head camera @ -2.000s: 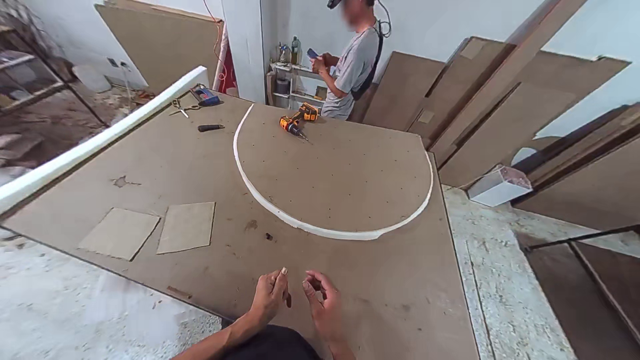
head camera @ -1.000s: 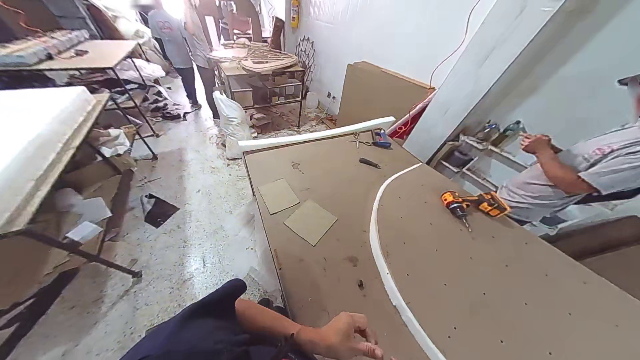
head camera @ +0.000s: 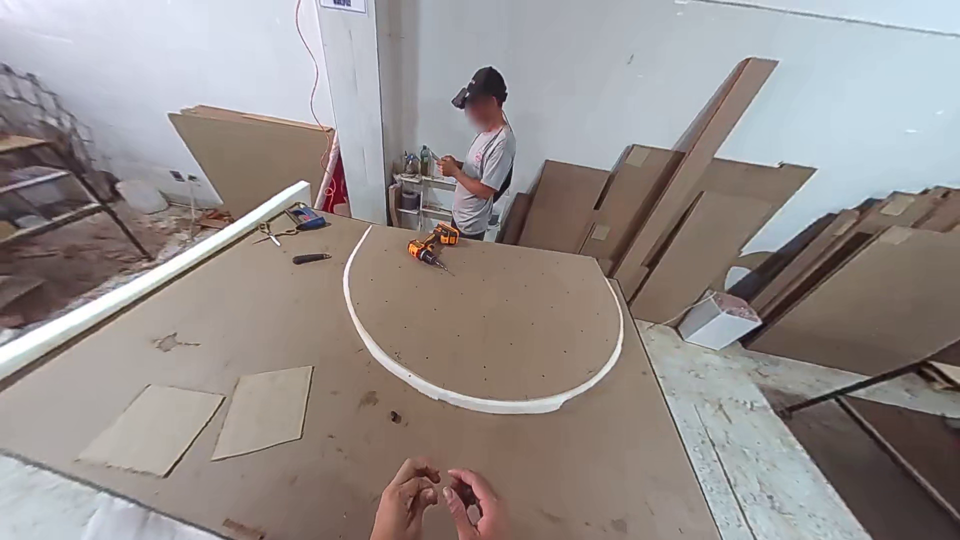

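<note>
My left hand [head camera: 407, 499] is over the near part of the brown board tabletop [head camera: 585, 480], fingers curled, with no object visible in it. Close beside it on the right is my right hand [head camera: 472, 502], its fingers bent and apart, also with nothing visible in it. Beyond both hands, a curved white strip [head camera: 499, 406] edges a rounded board panel [head camera: 480, 330] dotted with small marks. A yellow and black cordless drill [head camera: 431, 247] lies at the panel's far edge. Two square pieces of board [head camera: 264, 411] [head camera: 154, 429] rest to the left, near a small dark piece [head camera: 395, 417].
Scissors [head camera: 270, 234], a blue tool [head camera: 306, 217] and a black-handled tool [head camera: 311, 258] lie at the far left. A long white strip [head camera: 157, 274] runs along the left edge. A person [head camera: 484, 161] stands beyond the table; board sheets [head camera: 562, 206] lean on the wall.
The view swung left and then back. One second ago only one of my hands showed clearly; now both show side by side over the table's near part.
</note>
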